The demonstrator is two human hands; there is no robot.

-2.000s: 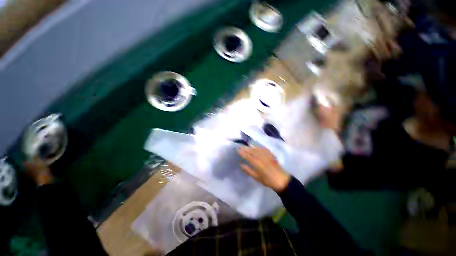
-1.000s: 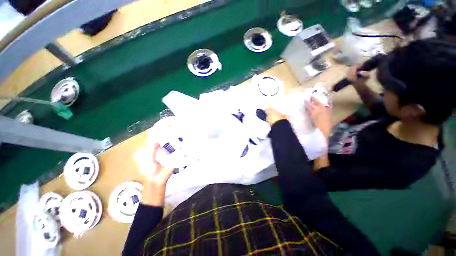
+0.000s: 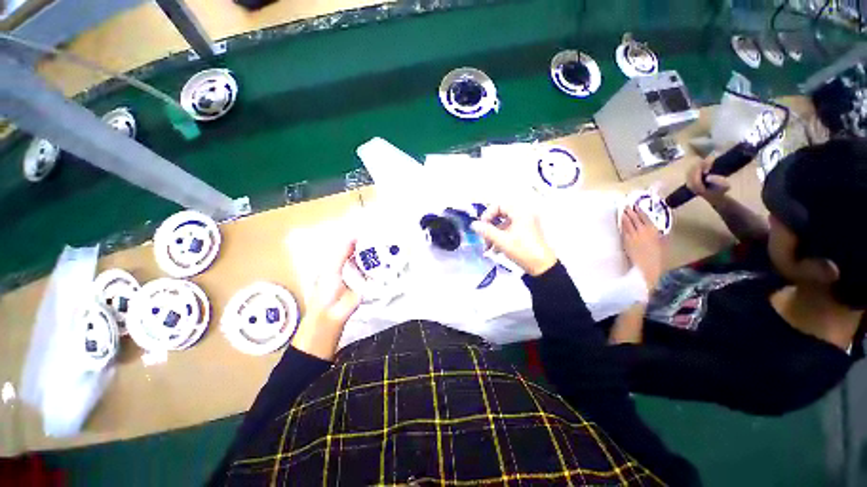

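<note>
My left hand (image 3: 330, 297) holds a white round base (image 3: 383, 269) by its left edge, with its slots and small dark square facing up. My right hand (image 3: 513, 240) has its fingertips pinched on a small blue film tab (image 3: 467, 224). A glossy black round centre cover (image 3: 441, 231) is right beside the tab, between my hands and near the base but apart from it. Glare hides whether the cover rests on the white sheet (image 3: 580, 252). Another dark piece (image 3: 488, 277) lies below my right hand.
Several white bases (image 3: 260, 318) and a folded foam sheet (image 3: 62, 347) lie at left. A green conveyor (image 3: 352, 90) carries round units beyond the bench. A slanting grey bar (image 3: 114, 143) crosses upper left. At right are a grey-white box (image 3: 635, 128) and another worker with a screwdriver (image 3: 715, 171).
My right hand has drawn back from the dark parts, and a black cover now shows between my hands. My left hand still has the white base. The view has shifted, showing more at left.
</note>
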